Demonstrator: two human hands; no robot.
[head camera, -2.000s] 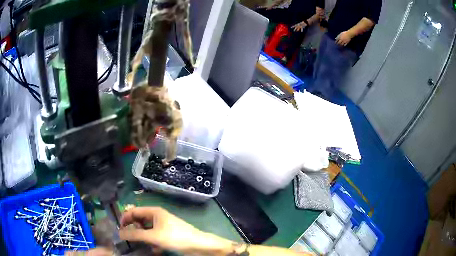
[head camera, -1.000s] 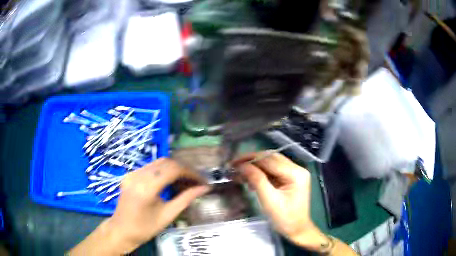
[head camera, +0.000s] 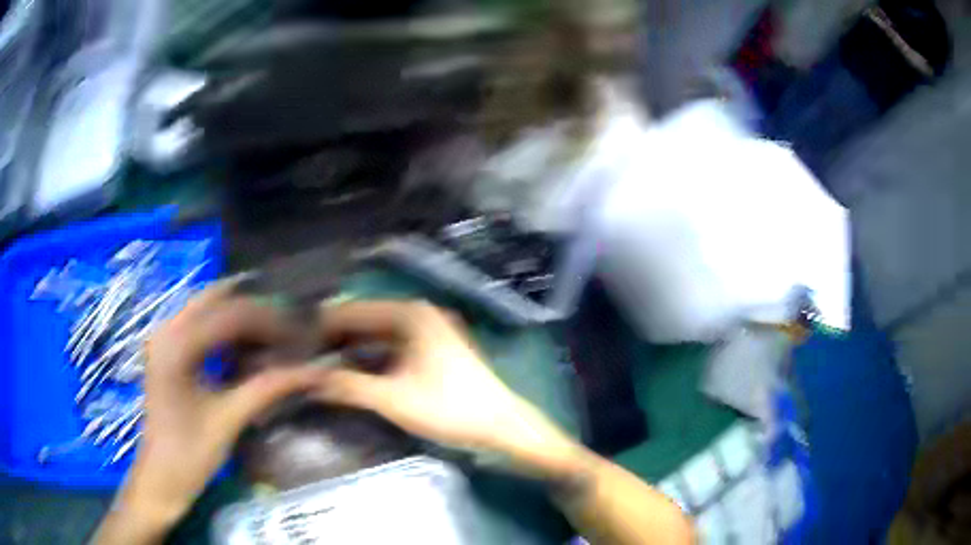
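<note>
My left hand (head camera: 202, 373) and my right hand (head camera: 410, 367) meet at the fingertips under the dark press head (head camera: 330, 181). The frame is badly blurred, so whether either hand holds a rod or a ring cannot be told. The fixture block is hidden behind my fingers. The brown base plate (head camera: 330, 442) shows just below my hands. The blue tray (head camera: 32, 362) at the left holds a loose pile of white rods (head camera: 112, 341). The clear tub of rods (head camera: 362, 506) is at the bottom edge, nearest me. The tub of black rings (head camera: 511, 256) is beyond my right hand.
A black smartphone (head camera: 605, 373) lies right of my right hand. A large white plastic bag (head camera: 724, 224) is behind it, with a grey pad (head camera: 749, 367) near the bench edge. A blue crate with white packs (head camera: 735, 479) is at the lower right. A person's dark clothing (head camera: 894, 48) shows at the upper right.
The view has shifted, so the tray and press sit further left than one second ago. My hands have come together at the fingertips. The rod seen at my right hand no longer shows.
</note>
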